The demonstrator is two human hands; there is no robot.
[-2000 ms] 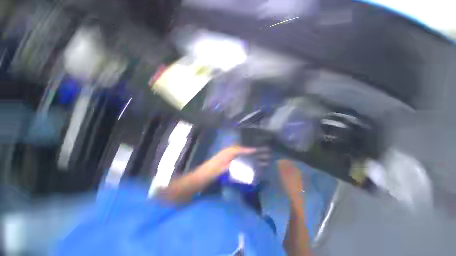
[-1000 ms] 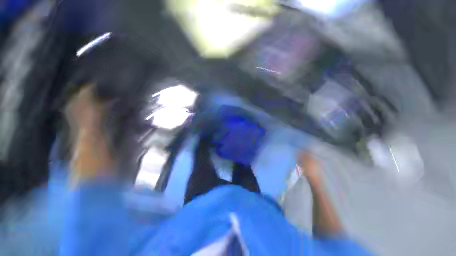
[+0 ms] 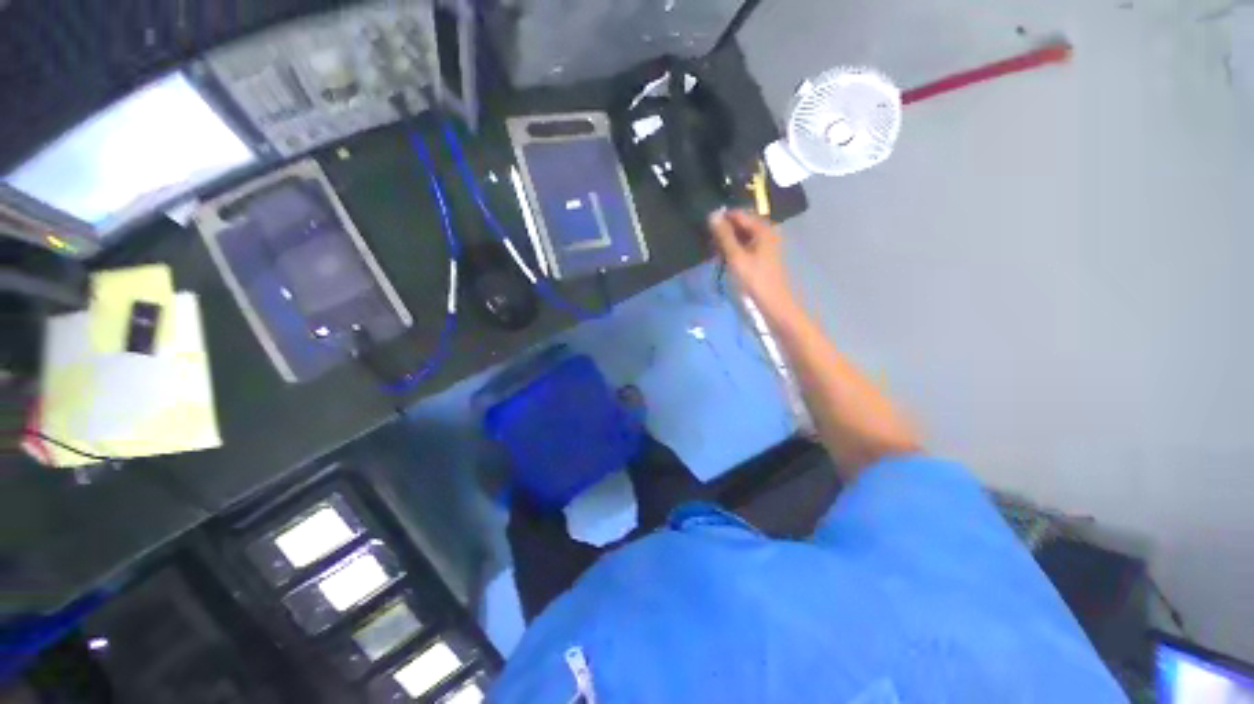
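Note:
My right hand (image 3: 747, 248) is at the bench's right end, beside a bundle of black cables (image 3: 681, 131). Its fingertips are close together near a thin dark cable; I cannot tell whether they hold it. My left hand is not in view. A coupler plate (image 3: 578, 200) with a pale frame and handle slot lies left of the hand. A second plate (image 3: 303, 268) lies further left, with a dark phone-like slab on it. Blue RF cables (image 3: 443, 206) run between the plates, and a black mouse (image 3: 498, 289) lies there.
A phone tray (image 3: 371, 591) with phones in slots is at the lower left. Paper sheets (image 3: 131, 392) with a small dark item lie at the bench's left. A monitor (image 3: 131, 151) and tester (image 3: 323, 69) stand behind. A white fan (image 3: 842, 121) is at the right end, a blue stool (image 3: 561, 429) below.
The view has become sharp and shifted. My left hand, earlier at the left, has gone out of the picture. My right hand is now up at the bench's right end.

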